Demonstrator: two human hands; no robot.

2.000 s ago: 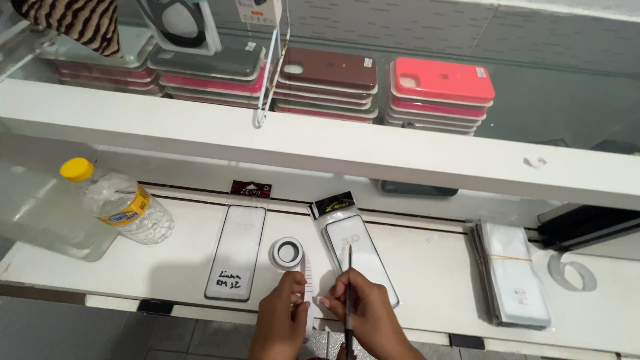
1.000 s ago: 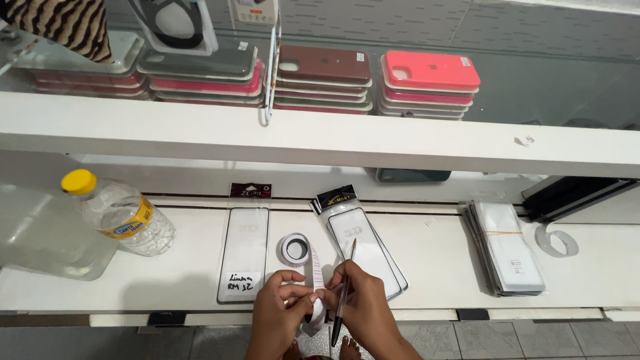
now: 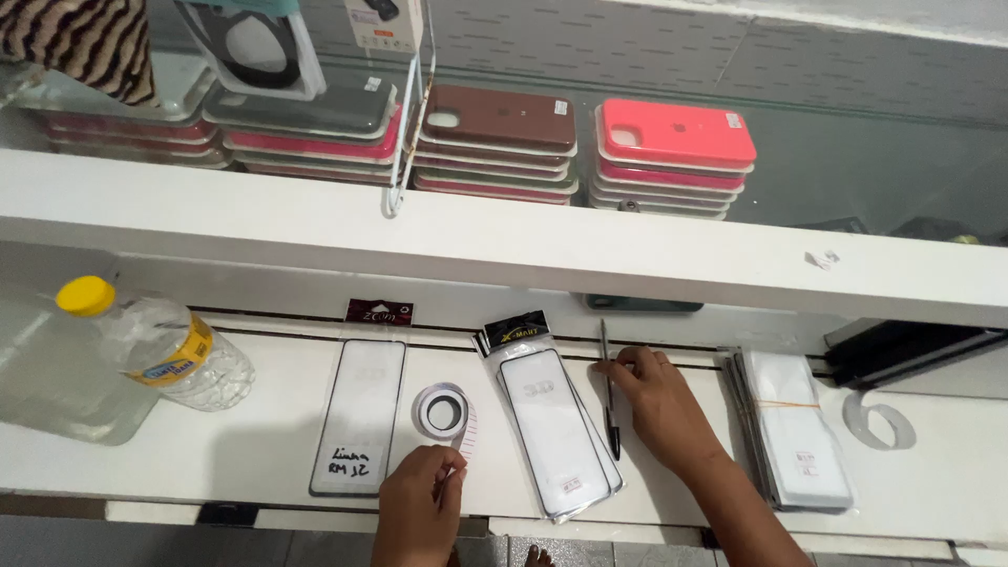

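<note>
My left hand (image 3: 421, 504) pinches the loose strip of a roll of label tape (image 3: 442, 411) on the white shelf. To its left lies a packaged phone screen protector (image 3: 359, 417) with handwriting on it. Two overlapping screen protector packets (image 3: 553, 433) lie between my hands, the upper one bearing a small label near its lower end. My right hand (image 3: 665, 405) is to their right, its fingertips at a pen (image 3: 609, 402) that lies lengthwise on the shelf. Whether the fingers grip the pen cannot be told.
A yellow-capped plastic bottle (image 3: 177, 354) and a large clear container (image 3: 71, 394) stand at left. At right are a banded stack of packets (image 3: 795, 433) and a curled strip (image 3: 878, 421). A raised white ledge (image 3: 504, 236) runs behind, below stacked phone cases (image 3: 673, 134).
My right hand has moved right, away from my left hand, and the pen now lies beside the two packets. The label on the upper packet has come into view.
</note>
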